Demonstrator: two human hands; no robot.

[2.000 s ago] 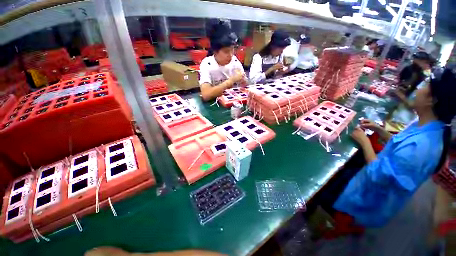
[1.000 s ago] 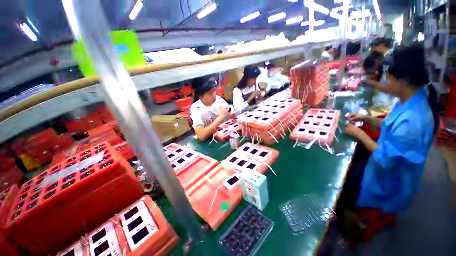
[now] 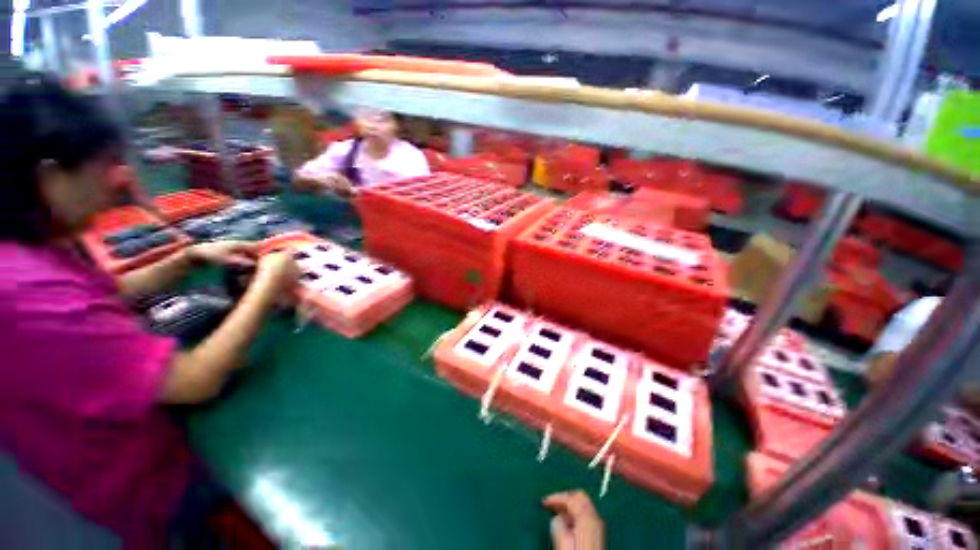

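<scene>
What looks like my right hand (image 3: 576, 522) shows at the bottom edge, mostly cut off, with its fingers bent; whether it holds anything cannot be seen. My left hand is not in view. Just beyond the visible hand, a pink foam tray (image 3: 688, 473) lies on the green bench. It holds white devices (image 3: 599, 378) with dark screens, three to a row, and thin white cords (image 3: 493, 393) hang over its front edge.
Deep red stacked trays (image 3: 618, 290) stand behind the pink tray. A person in a magenta shirt (image 3: 81, 376) works at left by another device tray (image 3: 360, 306). A grey metal post (image 3: 790, 285) and more pink trays (image 3: 795, 430) are at right. An overhead shelf (image 3: 645, 129) crosses above.
The view has swung left. The person in blue, clear blister tray and dark parts tray have left the picture. The magenta-shirted person and the visible hand have come into view.
</scene>
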